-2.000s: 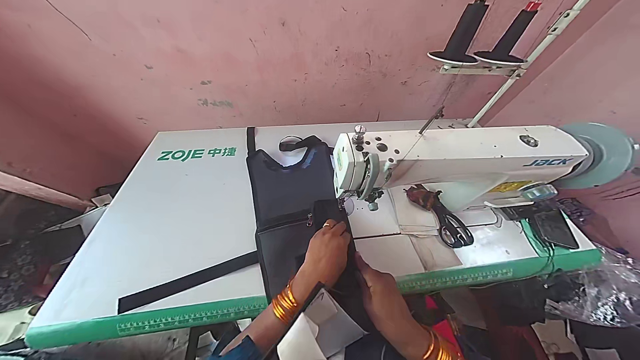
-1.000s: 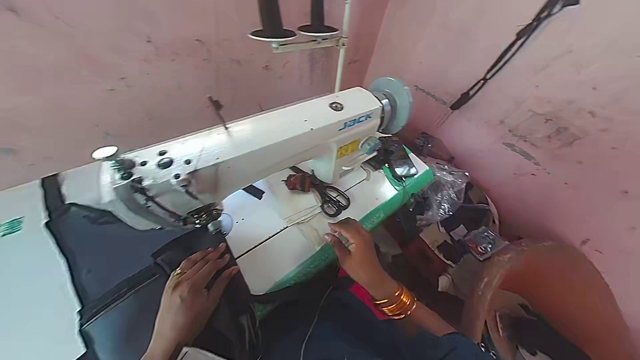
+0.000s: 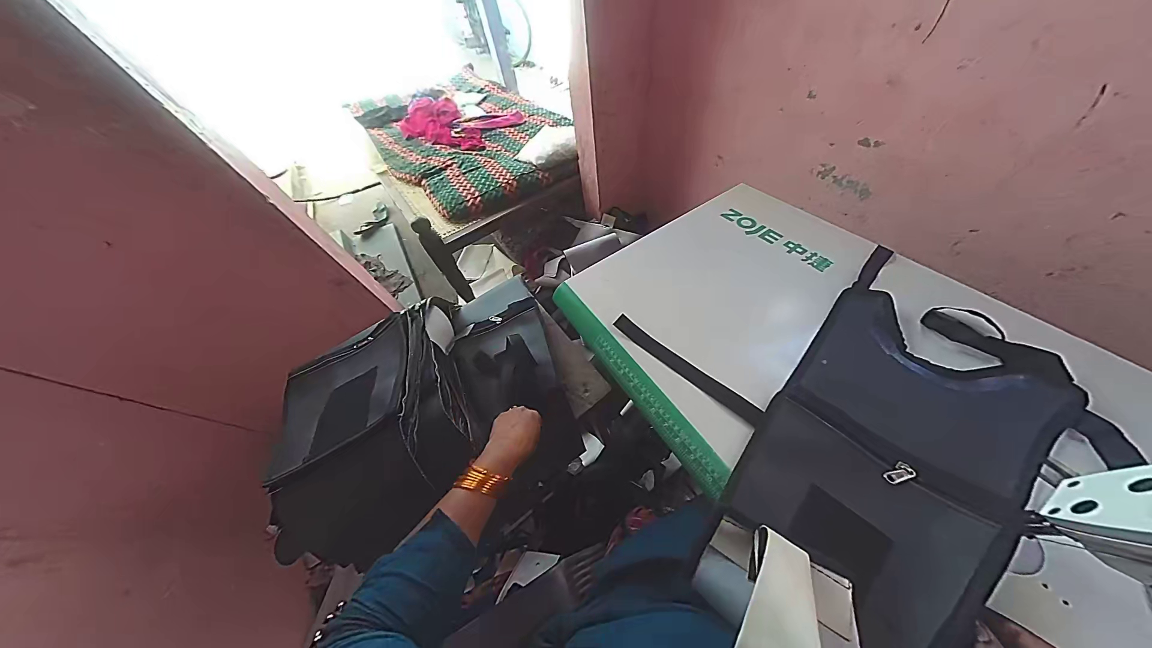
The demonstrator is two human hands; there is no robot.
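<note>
My left hand, with orange-gold bangles at the wrist, reaches to a stack of black fabric bag pieces at the left. Its fingers are curled at a dark strap-like piece; whether they grip it is unclear. On the sewing table lies a black fabric panel with a zipper, straps and a darker rectangular patch. A sliver of my right hand shows at the panel's lower right edge, its fingers hidden. The sewing machine's head is partly visible at the right edge.
A white strip of material hangs at the panel's lower end. Scraps fill the floor between the stack and the table's green edge. Beyond the doorway stands a cot with a striped cover and pink cloth. Pink walls flank the space.
The view has swung far to the left, away from most of the machine. My left hand has left the black work near the needle and is now at the stack of bag pieces.
</note>
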